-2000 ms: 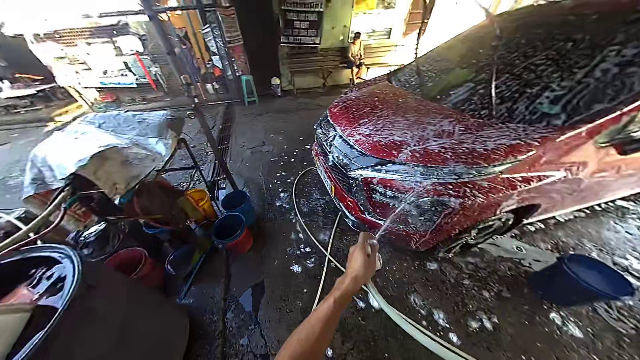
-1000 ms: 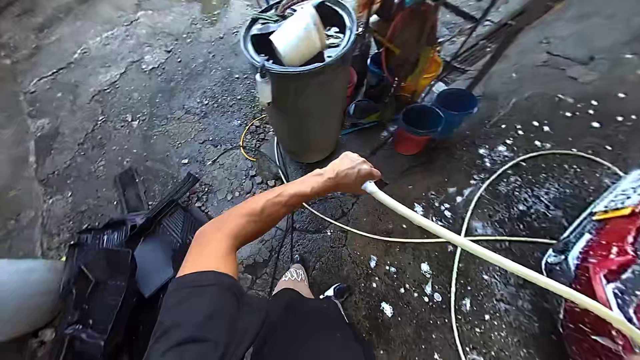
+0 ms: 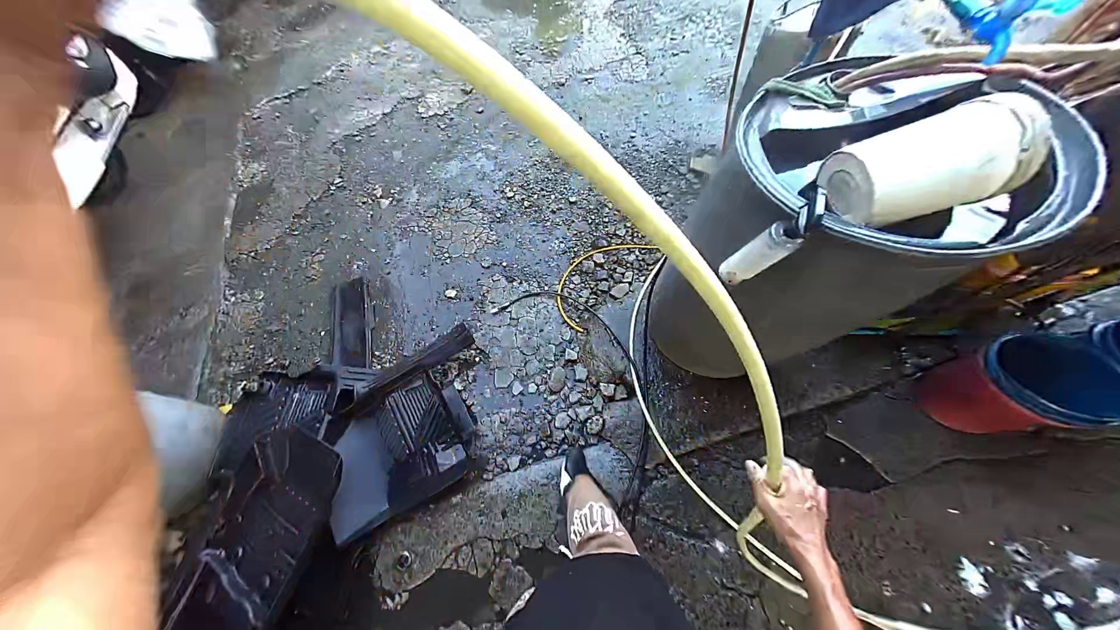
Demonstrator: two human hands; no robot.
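My right hand point(image 3: 792, 503) grips a thick pale yellow hose point(image 3: 647, 214) at the lower right, its fingers closed around it. From there the hose arches up and leaves through the top edge. Below the hand it bends sharply and runs on to the right. My left forearm, large and blurred, fills the left edge; the left hand itself is out of view. A tall dark drum point(image 3: 752, 302) stands beside the hose, with a white cylindrical container point(image 3: 936, 157) lying across its open top.
Black car floor mats point(image 3: 411, 437) lie piled at the lower left, next to a grey rounded object point(image 3: 179, 446). A thin pale hose and black and yellow cables point(image 3: 604, 249) cross the wet, cracked ground near my foot. Red point(image 3: 971, 398) and blue point(image 3: 1059, 376) buckets stand at the right.
The view has swung from the soapy red car to the drum and floor mats. The thick hose, held in one hand a second ago, now arches high across the view, with my right hand on its lower part.
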